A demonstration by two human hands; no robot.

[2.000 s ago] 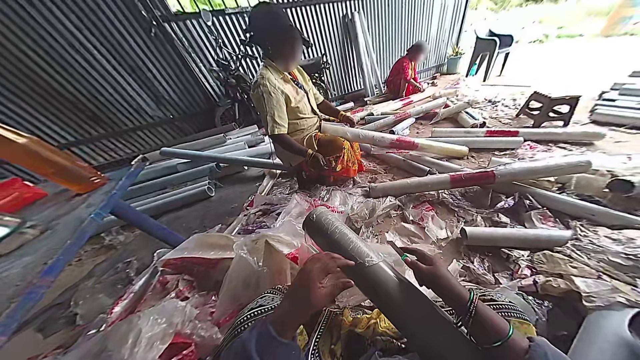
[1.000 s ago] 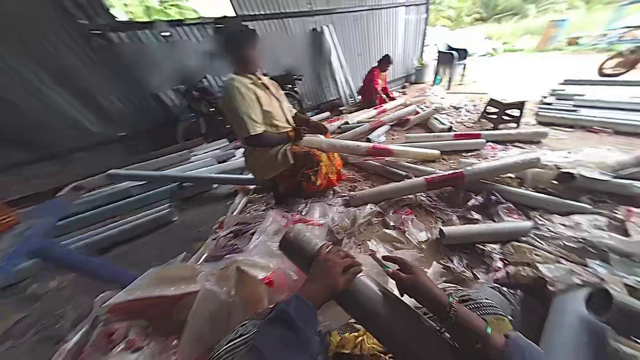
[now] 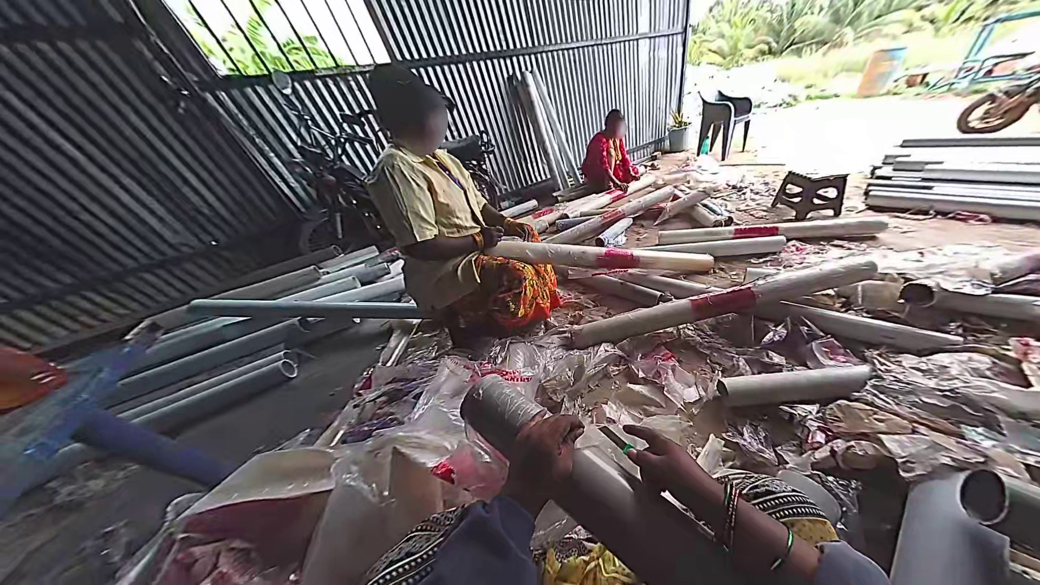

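Note:
A grey plastic pipe slants across my lap, its far end pointing up and left, with clear film over that end. My left hand rests on top of the pipe near the far end, fingers bent around its side. Along the pipe's right side is my right hand, thumb and forefinger extended; a thin dark item shows at its fingertips, too small to name. Whether that hand grips the item or the pipe is not plain. Torn clear plastic wrap lies beyond and left of the pipe.
A person in a yellow shirt sits ahead holding a wrapped pipe. Another person in red sits farther back. Wrapped pipes with red bands lie over plastic scraps. Blue metal bars stand at left; a short pipe lies at right.
My left hand has gone from the pipe's left side to its top. My right hand stays by the pipe's right side. The view has shifted.

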